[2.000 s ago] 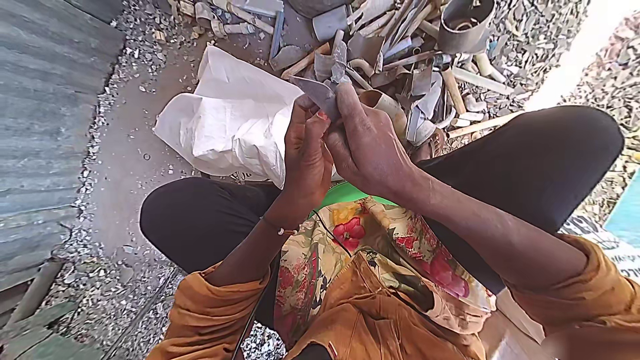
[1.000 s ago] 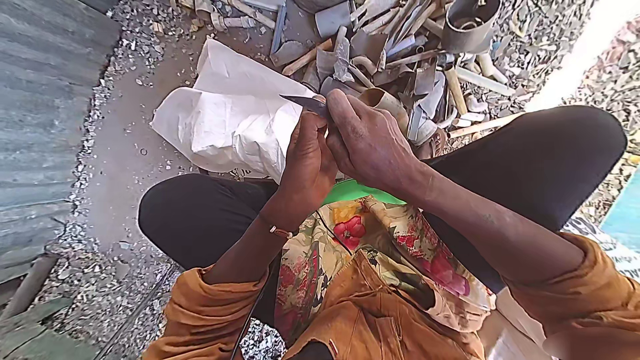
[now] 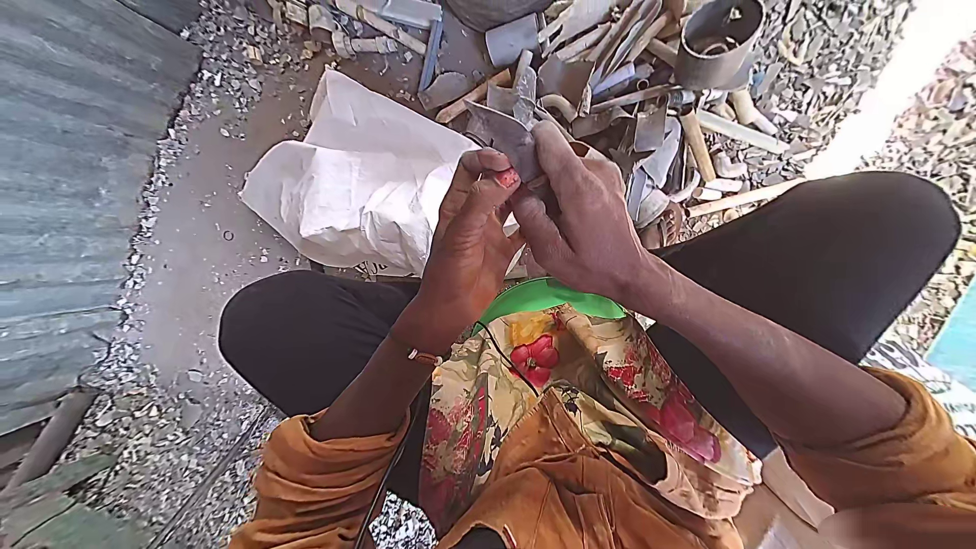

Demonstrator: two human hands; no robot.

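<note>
My left hand (image 3: pixel 476 229) and my right hand (image 3: pixel 583 213) meet above my lap, both gripping a thin grey piece of scrap (image 3: pixel 507 137) by its lower part. It looks flat with a pointed upper left corner; its material cannot be told. The fingers of my right hand lie along its right side, and my left thumb and fingers pinch its lower edge. A red patch shows at a fingertip of my left hand. Below the hands, a green rim (image 3: pixel 564 296) shows over a floral cloth (image 3: pixel 473 381) on my lap.
A white woven sack (image 3: pixel 366 175) lies on the ground ahead left. Beyond my hands is a heap of scrap pieces with sticks (image 3: pixel 698 145) and a grey cylindrical container (image 3: pixel 717 49). Corrugated metal sheet (image 3: pixel 69 191) stands at the left. Small chips cover much of the ground.
The grey piece has turned in my fingers: a second ago it showed as a narrow dark edge pointing left, and now its flat face shows. My hands have stayed in nearly the same place.
</note>
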